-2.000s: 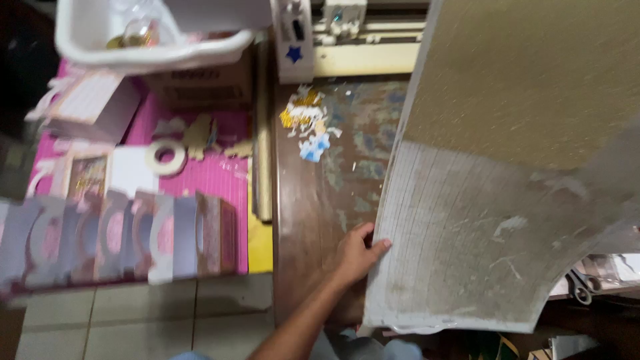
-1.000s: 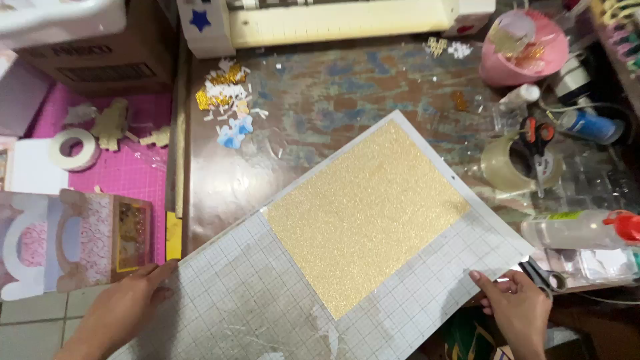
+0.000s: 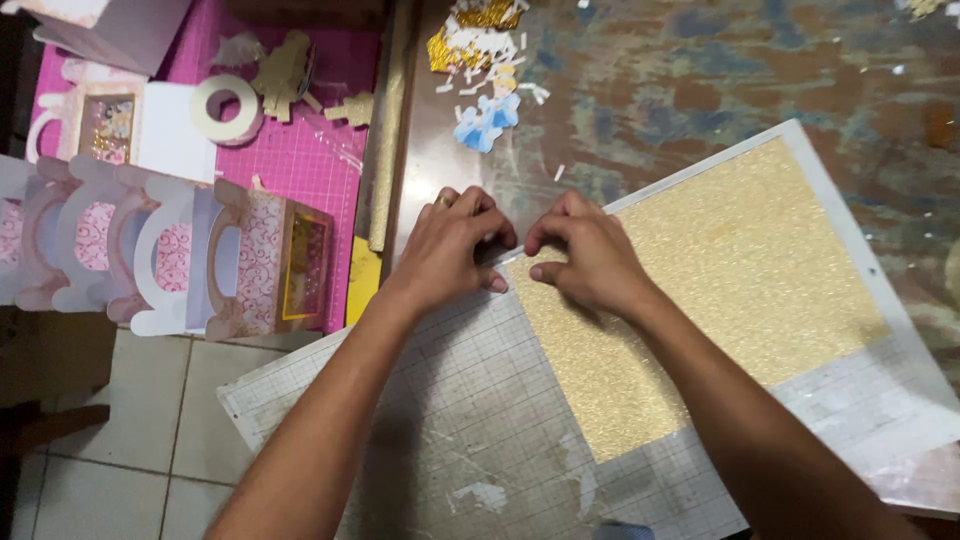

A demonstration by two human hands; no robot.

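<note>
A sheet of gold glitter paper point(image 3: 750, 262) lies on a worn, gridded cutting-machine mat point(image 3: 465, 390), which rests at a slant over the table's front edge. My left hand point(image 3: 450, 247) is at the mat's far edge, just left of the paper's upper left corner, with its thumb on the mat and its fingers curled at the rim. Close beside it, my right hand point(image 3: 585, 247) is bent over that same corner, thumb and index finger a little apart. Whether either hand pinches something thin cannot be made out.
Paper scraps point(image 3: 480, 45) and a blue-dressed figure cutout point(image 3: 487, 120) lie on the wooden table point(image 3: 660, 90). At left, a pink cutting mat point(image 3: 277, 172) carries a tape roll point(image 3: 225, 110), glitter cutouts point(image 3: 285, 75) and printed paper boxes point(image 3: 259, 262). A gold roll point(image 3: 386, 142) lies along the table's side.
The gridded mat has come down from a raised, tilted position onto the table edge. Both hands have left its sides and come together at the paper's corner. The view has moved closer.
</note>
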